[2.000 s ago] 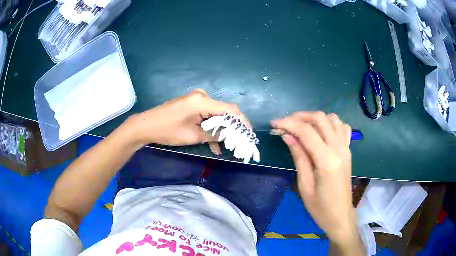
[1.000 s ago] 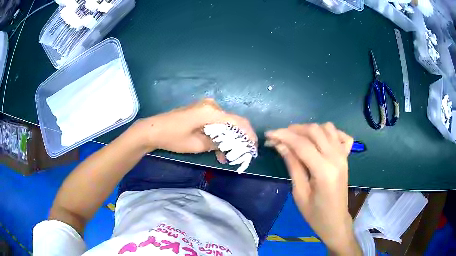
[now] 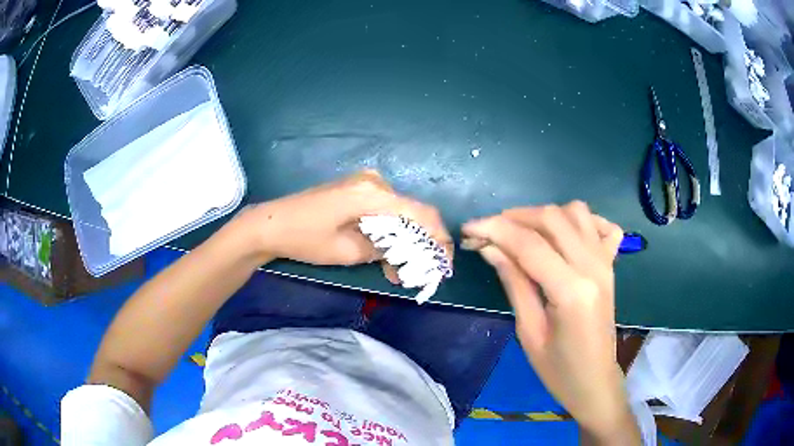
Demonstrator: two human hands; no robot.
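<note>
My left hand (image 3: 348, 218) is closed around a fanned bundle of white strips (image 3: 405, 253) with small dark tips along its right edge, held over the mat's front edge. My right hand (image 3: 553, 253) is just right of the bundle, thumb and index finger pinched together. Something small and indistinct shows at its fingertips; I cannot tell what it is. The two hands are apart. A blue-barrelled tool (image 3: 633, 243) lies on the mat, partly hidden behind my right hand.
A clear tub of white slips (image 3: 235, 165) stands at left, with a tub of strips and pins (image 3: 100, 91) behind it. Blue-handled scissors (image 3: 669, 179) and a steel ruler (image 3: 707, 122) lie on the dark green mat (image 3: 392, 78) at right. Clear tubs (image 3: 770, 187) line the right edge.
The view has shifted slightly, so the bench things appear lower and further right. My left hand still holds the fanned bundle. My right fingertips have moved slightly closer to it.
</note>
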